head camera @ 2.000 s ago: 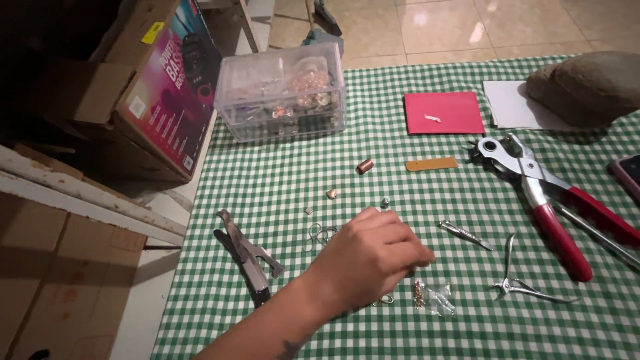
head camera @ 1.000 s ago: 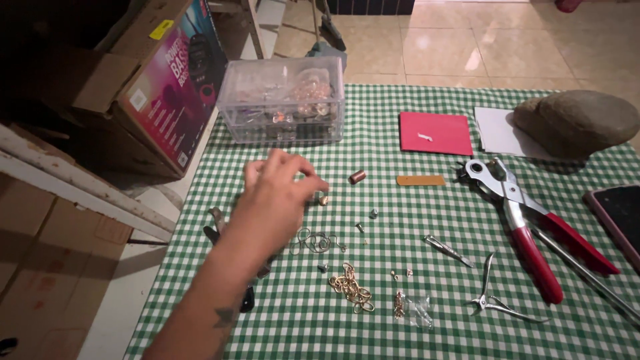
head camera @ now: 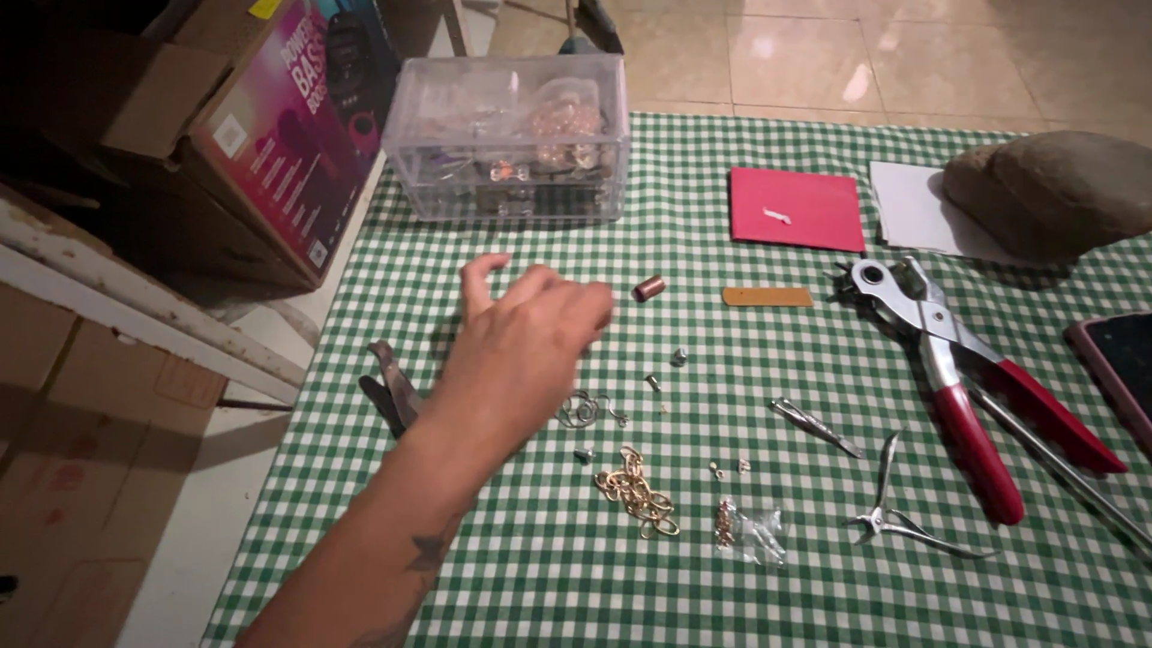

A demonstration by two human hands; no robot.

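Note:
My left hand (head camera: 535, 333) hovers palm down over the checked cloth, left of a small copper-coloured cylinder (head camera: 650, 288). Its fingers are bent and partly blurred, and the fingertips' undersides are hidden, so whether they hold anything cannot be told. Beneath the wrist lie dark-handled pliers (head camera: 391, 387), partly covered. Right of the wrist are a thin silver chain (head camera: 580, 409), a small metal piece (head camera: 584, 455) and a gold link chain (head camera: 637, 495). Small metal fittings (head camera: 679, 357) lie beyond. My right hand is out of view.
A clear plastic box (head camera: 508, 144) stands at the back. To the right lie a red card (head camera: 796, 209), a tan strip (head camera: 768, 297), a stone (head camera: 1048, 193) on white paper, a red-handled hole punch (head camera: 976, 459), tweezers (head camera: 817, 427), nippers (head camera: 886, 522), a plastic bag (head camera: 760, 535) and a phone (head camera: 1125, 360).
My left hand has moved from over the chains to the left of the copper-coloured cylinder. A small gold piece seen near the cylinder in both earlier frames is no longer visible. The view has shifted.

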